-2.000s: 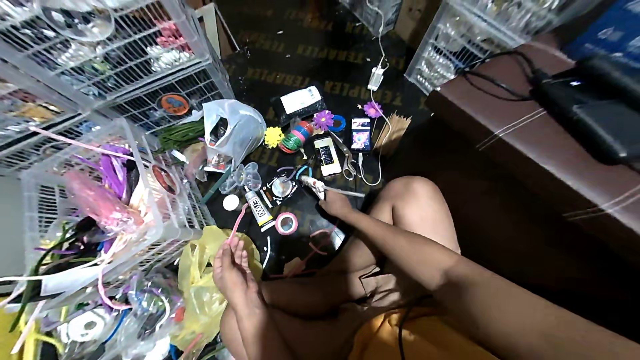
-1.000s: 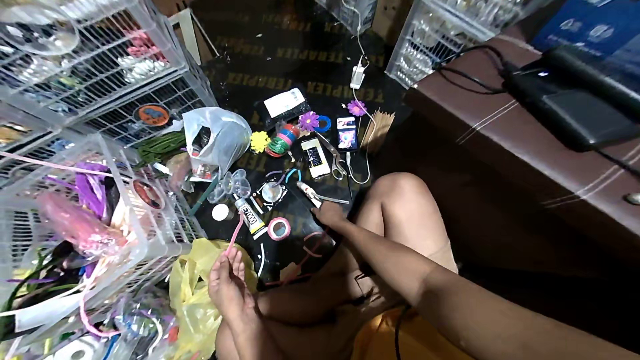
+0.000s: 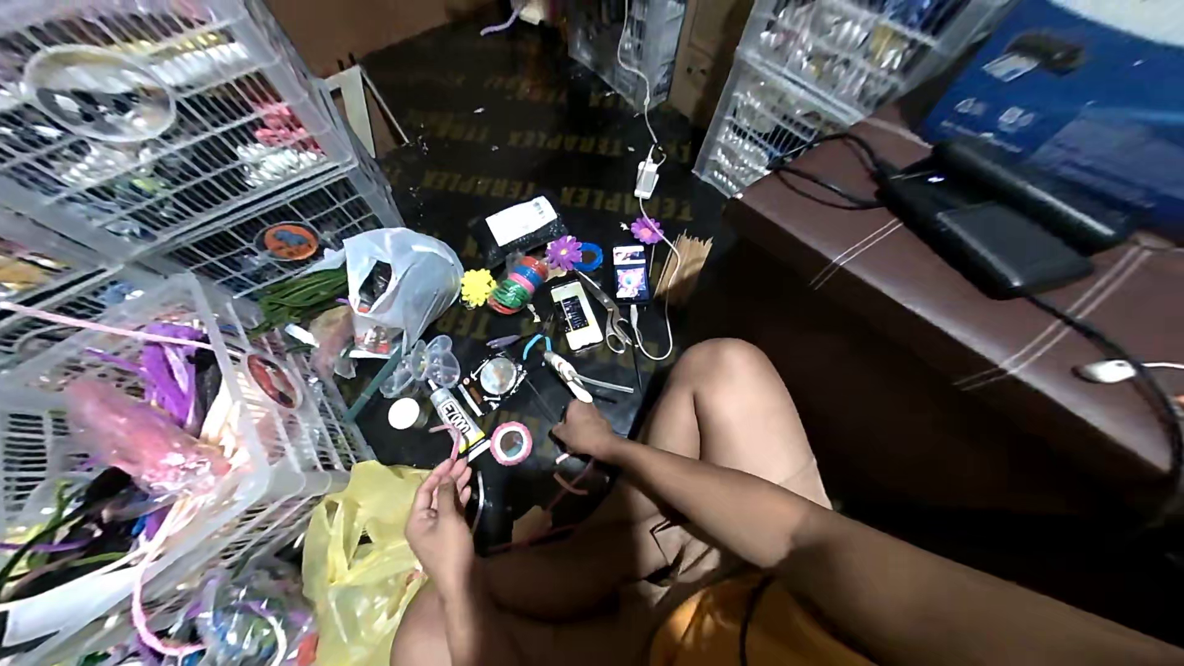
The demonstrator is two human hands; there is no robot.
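Observation:
My left hand (image 3: 442,518) is raised at the lower left and pinches a thin pink strip (image 3: 454,444), bent at its top end. My right hand (image 3: 585,430) is low over the floor, fingers curled, just below the white end of what looks like a glue gun (image 3: 566,375); whether its fingers hold anything is unclear. A blue curved strip (image 3: 535,344) lies at the tool's far end. Between the hands are a roll of pink-edged tape (image 3: 511,444), a glue tube (image 3: 453,414), a round white lid (image 3: 403,413) and a small round silvery item (image 3: 499,376).
Beyond lie two phones (image 3: 576,316) (image 3: 631,276), scissors (image 3: 617,331), coloured rolls (image 3: 518,285), and yellow and purple flowers (image 3: 478,288) (image 3: 563,252). Plastic bags (image 3: 407,277) (image 3: 356,527) and a plastic basket (image 3: 222,370) stand left. A white cable (image 3: 673,324) crosses the floor; a brown padded seat (image 3: 925,277) is right.
My right hand has drawn back slightly toward my body from the white tool. My left hand still holds the pink strip, whose upper end now looks more bent.

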